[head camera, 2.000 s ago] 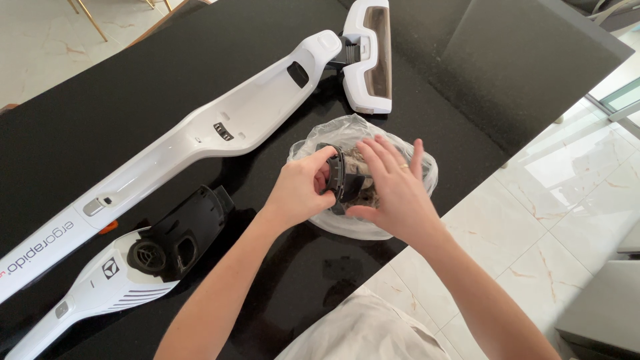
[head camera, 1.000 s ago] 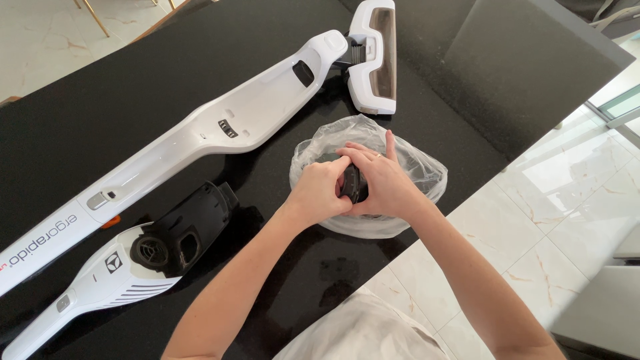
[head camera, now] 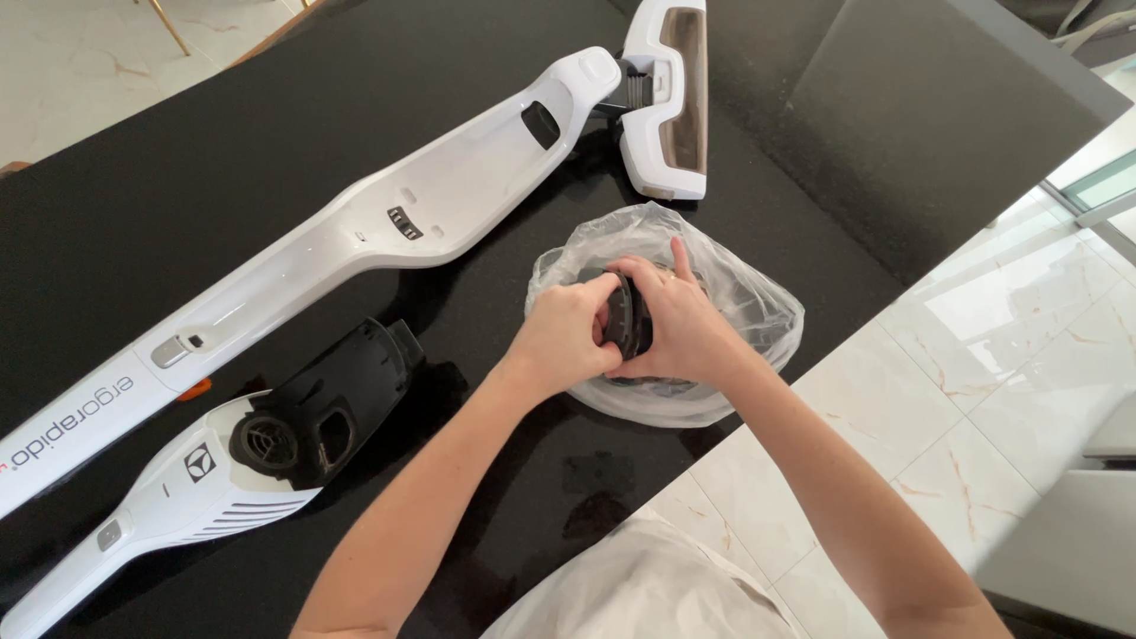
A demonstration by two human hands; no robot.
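Observation:
A round black vacuum filter part (head camera: 625, 318) is gripped between my two hands, above an open clear plastic bag (head camera: 745, 297). My left hand (head camera: 568, 337) holds its left side, fingers curled around the rim. On its right side is my right hand (head camera: 679, 324), with one finger raised. My fingers hide much of the part and the inside of the bag. The white vacuum cleaner body (head camera: 355, 222) lies diagonally to the left of the bag. Below that body rests the detached handheld vacuum unit (head camera: 257, 470), its black front end uncovered.
The white floor nozzle (head camera: 643, 160) lies just beyond the bag. Everything rests on a black stone table (head camera: 204, 160), whose near right edge runs diagonally past the bag. A dark grey surface (head camera: 941, 115) stands at the upper right, and tiled floor (head camera: 887, 426) shows beyond the edge.
Two seconds ago my hands were farther apart, with a clear section showing beside the black part. They are now closer together around it, and less of that clear section shows.

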